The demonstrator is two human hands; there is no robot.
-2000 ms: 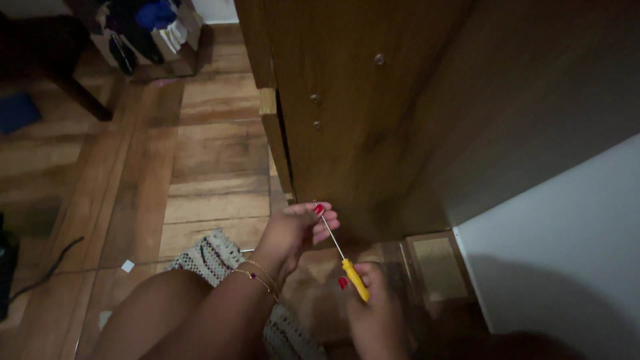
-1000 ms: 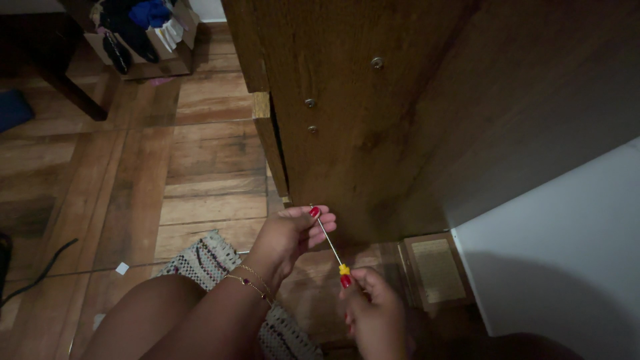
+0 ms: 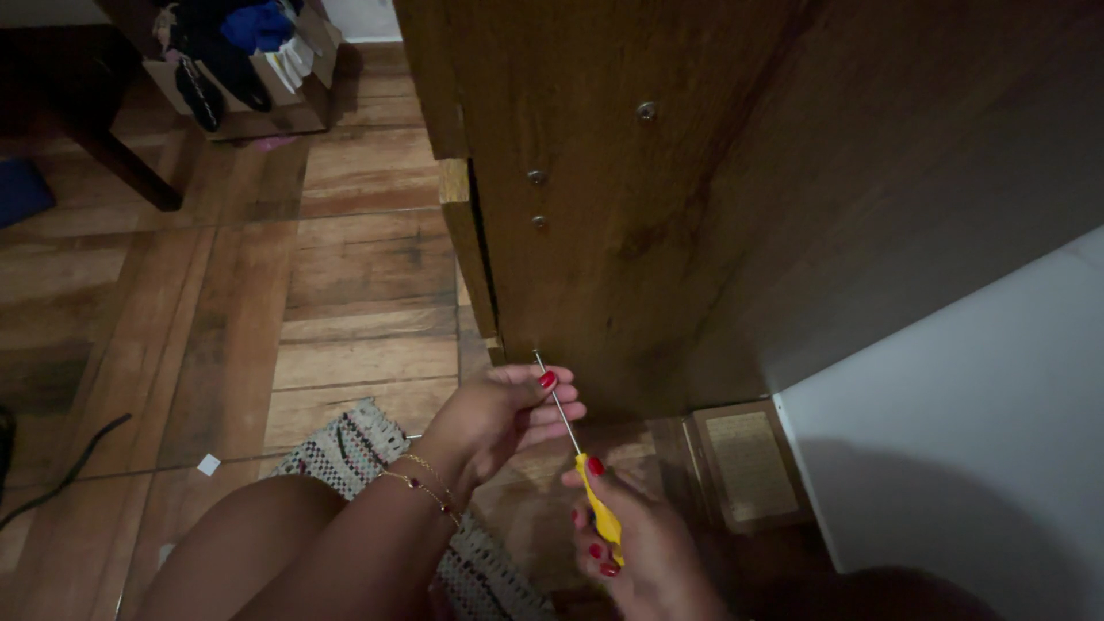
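My right hand (image 3: 634,526) grips the yellow handle of a screwdriver (image 3: 601,509). Its thin metal shaft runs up and left, and the tip meets a screw (image 3: 536,353) low on the side panel of a dark wooden cabinet (image 3: 621,285). Around the shaft near the tip, the thumb and fingers of my left hand (image 3: 526,401) steady it, the fingers partly extended. Higher on the panel sit more screw heads, two near the front edge (image 3: 537,177) and one further right (image 3: 647,110). The kind of tip cannot be seen.
A woven rug (image 3: 345,444) lies under my legs on the wood-look tiled floor (image 3: 371,259). A cardboard box with shoes and cloths (image 3: 276,116) stands at the upper left, near a dark furniture leg (image 3: 129,164). A white wall (image 3: 966,388) is at right, a loose tile (image 3: 746,466) beside it.
My right hand has shifted its grip on the yellow handle, whose length shows again after being mostly covered one second ago. My left hand has stayed at the shaft near the panel.
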